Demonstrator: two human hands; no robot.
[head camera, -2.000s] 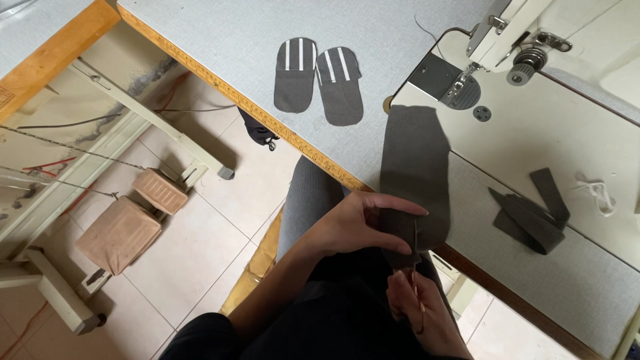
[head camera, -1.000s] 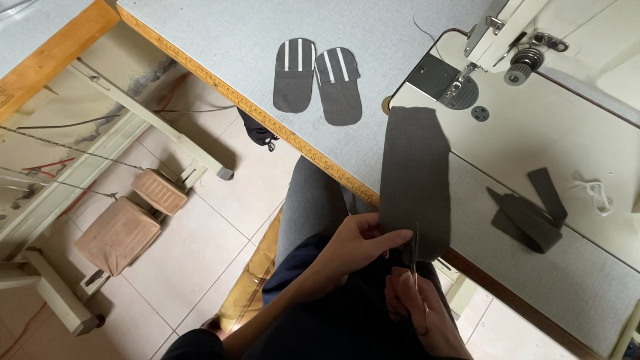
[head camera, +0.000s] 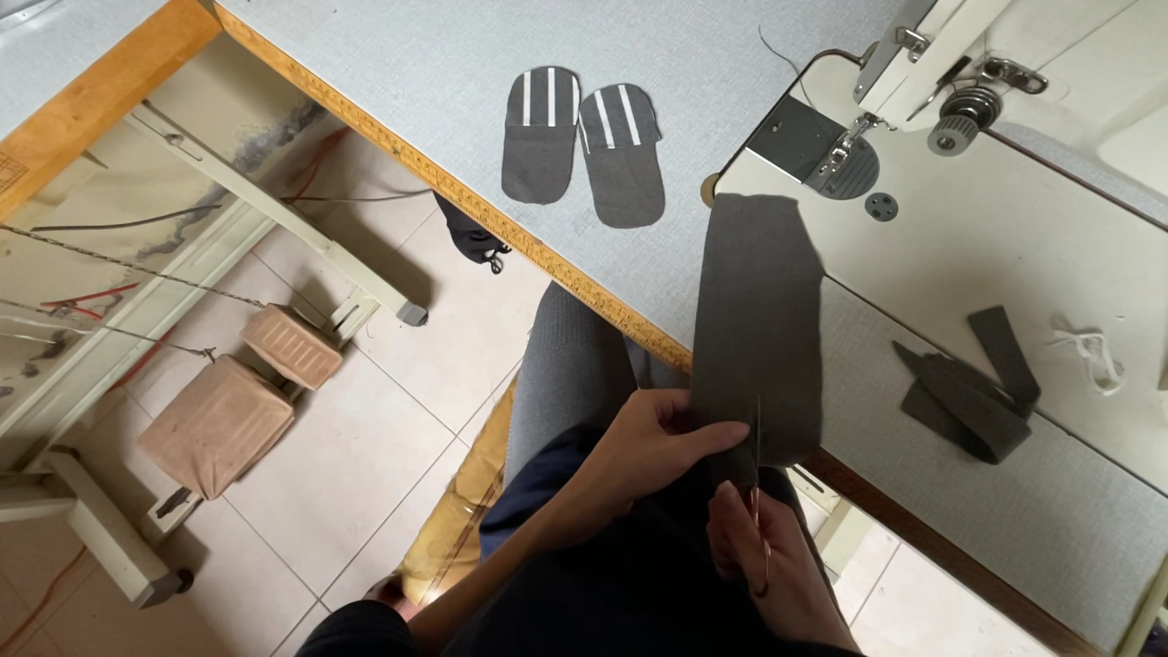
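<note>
A long dark grey fabric piece (head camera: 759, 301) lies over the table edge, its lower end hanging toward my lap. My left hand (head camera: 652, 447) pinches its lower left side, thumb on top and fingers underneath. In my right hand (head camera: 762, 547) are scissors (head camera: 756, 511), their blade upright in the view and set into the fabric's lower part beside my left thumb. Farther up the table lie two rounded grey fabric pieces, the left one (head camera: 538, 164) and the right one (head camera: 625, 182), each with white stripes at its upper end.
A sewing machine (head camera: 844, 151) stands at the upper right. Folded dark fabric strips (head camera: 976, 392) and tangled white thread (head camera: 1090, 351) lie right of the grey piece. A yellow measuring tape (head camera: 438, 182) runs along the table edge. Covered pedals (head camera: 219, 424) sit on the floor at left.
My left hand was spread across the fabric's lower end two seconds ago; it now pinches the left side, lower down. The scissors stay in my right hand at the lower end.
</note>
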